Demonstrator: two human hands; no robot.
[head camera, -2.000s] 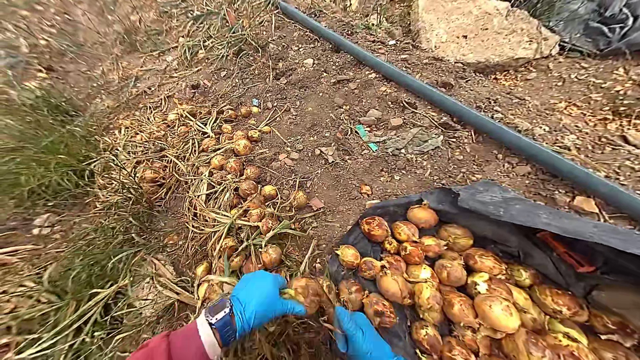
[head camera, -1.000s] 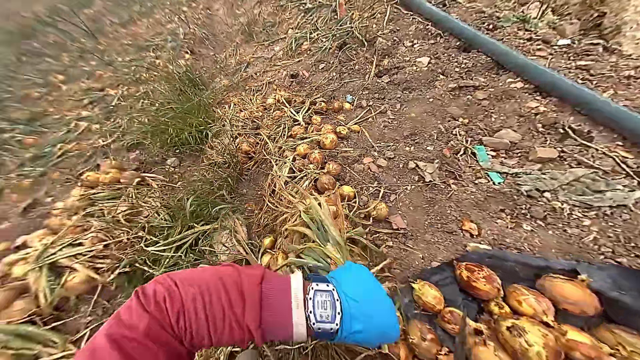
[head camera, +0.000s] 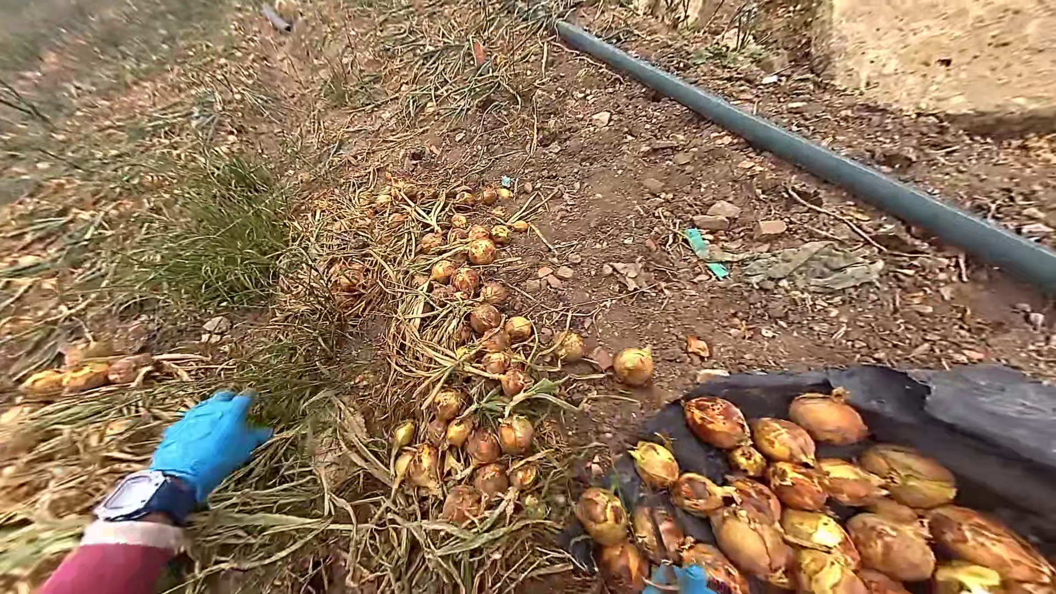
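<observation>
My left hand (head camera: 208, 441), in a blue glove with a watch at the wrist, is over dry onion leaves (head camera: 305, 528) at the lower left; its fingers are blurred and I cannot tell whether they hold anything. Only a bit of my right hand (head camera: 681, 580), also blue-gloved, shows at the bottom edge beside the onions on the sheet. Many trimmed onions (head camera: 751, 540) lie on a black plastic sheet (head camera: 990, 421) at the lower right. A row of onions with dry tops (head camera: 483, 445) runs up the middle of the soil, and a single onion (head camera: 634, 365) rests just right of it.
A grey pipe (head camera: 792, 148) crosses the ground diagonally at the upper right, below a large stone block (head camera: 940, 58). Green grass (head camera: 223, 239) grows at the left. More onions (head camera: 87, 375) lie at the left edge. A torn cloth scrap (head camera: 813, 266) lies on the soil.
Two seconds ago both hands were together at an onion beside the sheet. My left hand has since moved left, onto the dry leaves. One onion now lies apart, right of the row.
</observation>
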